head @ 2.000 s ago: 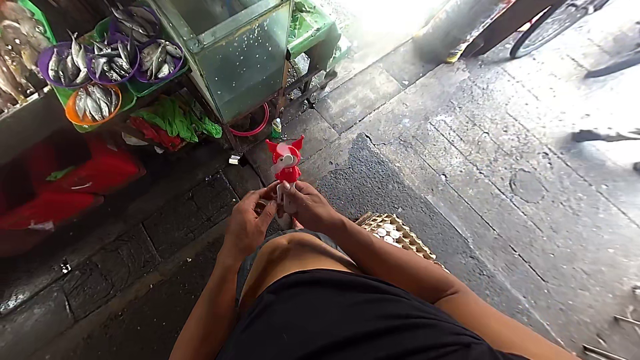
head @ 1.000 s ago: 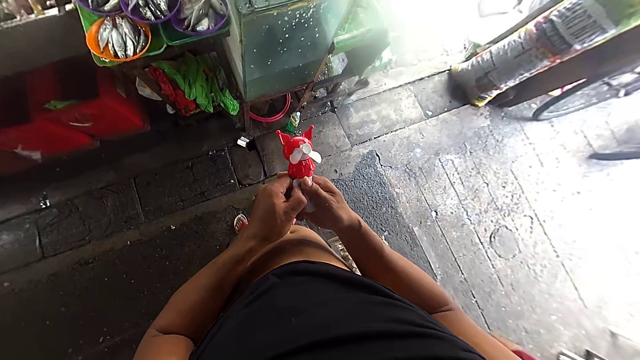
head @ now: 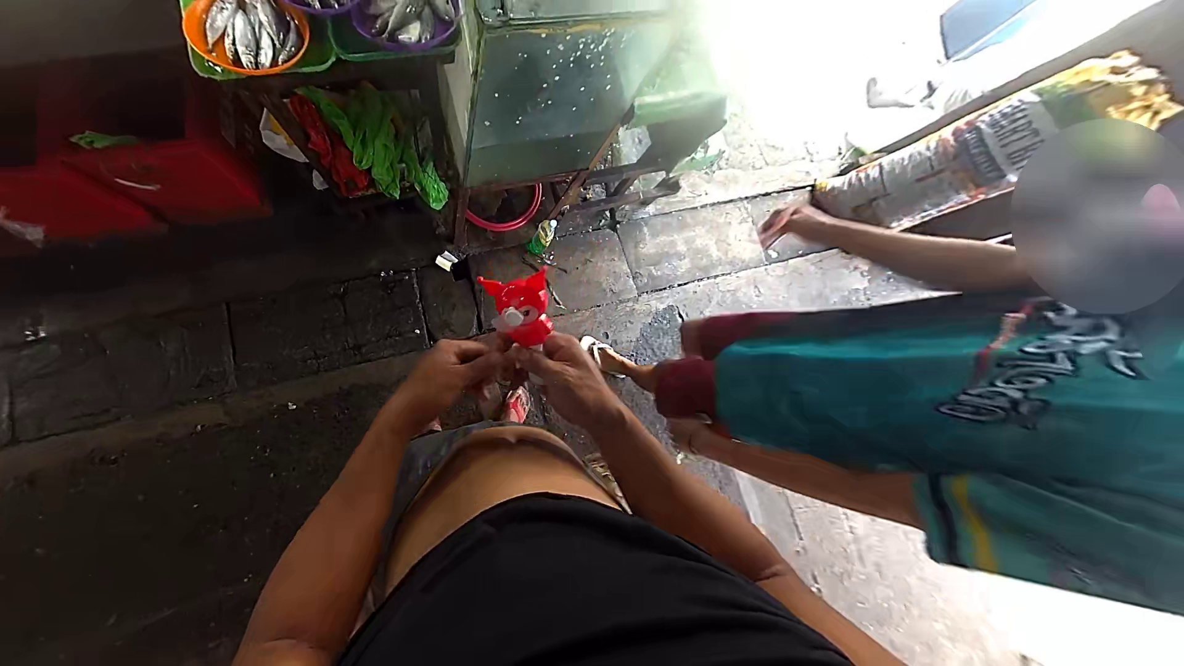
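Observation:
A red plastic animal-shaped toy (head: 521,308) with two pointed ears and whitish parts stands upright in front of my belly. My right hand (head: 572,377) grips its lower end, thumb across the pale base. My left hand (head: 455,372) is at the same base from the other side, its fingertips bent against or near it; whether they press on it is hard to tell, since the fingers of both hands overlap there and hide the toy's bottom.
A person in a teal shirt (head: 832,398) stands close on the right, one arm stretched out. Ahead are a glass water tank (head: 555,102), an orange basket of fish (head: 208,51), green plastic bags (head: 375,139), red containers (head: 176,176) and a small green bottle (head: 542,237) on wet paving.
A person in a teal shirt has come into view on the right. The toy stays at my hands and has turned somewhat. The view has shifted.

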